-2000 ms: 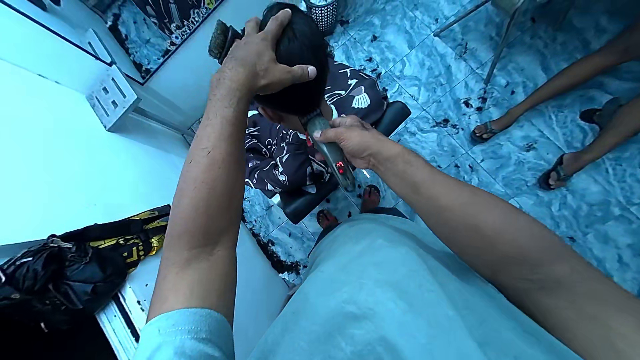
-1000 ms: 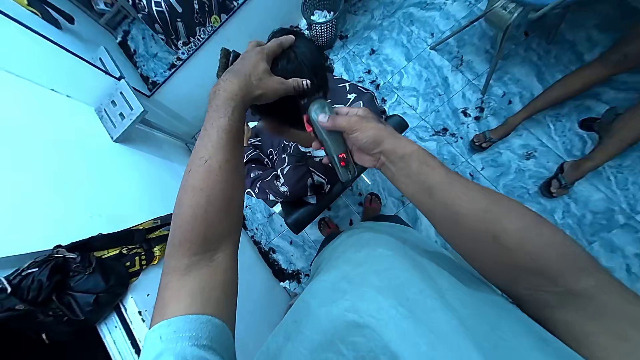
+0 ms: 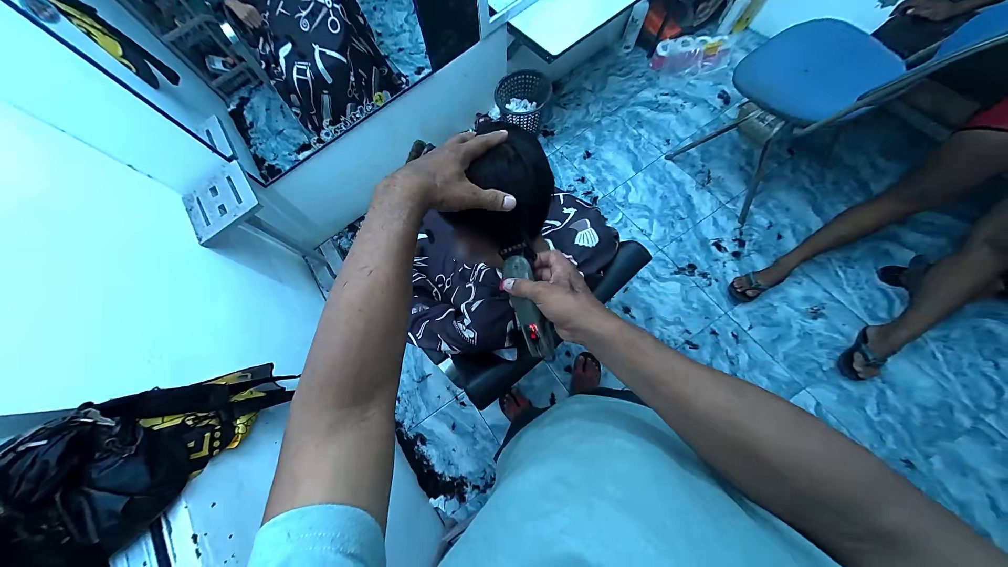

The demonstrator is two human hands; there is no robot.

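My left hand rests spread on the dark hair of a seated person's head; a dark brush-like thing, partly hidden, shows just beyond its wrist. In my right hand is a cordless hair clipper with a red lit display. The clipper's head, with what looks like a comb guard, is at the lower back of the hair, near the nape. A black barber cape with white tool prints covers the person's shoulders. Below it shows the black padded chair back.
A mirror hangs on the wall ahead, above a perforated basket. At right are a blue chair and another person's sandalled legs. Cut hair lies on the tiled floor. A black bag is at lower left.
The clipper, beside the head one second ago, is now lower, at the nape, and my right hand has moved down with it. My left hand stays on the head.
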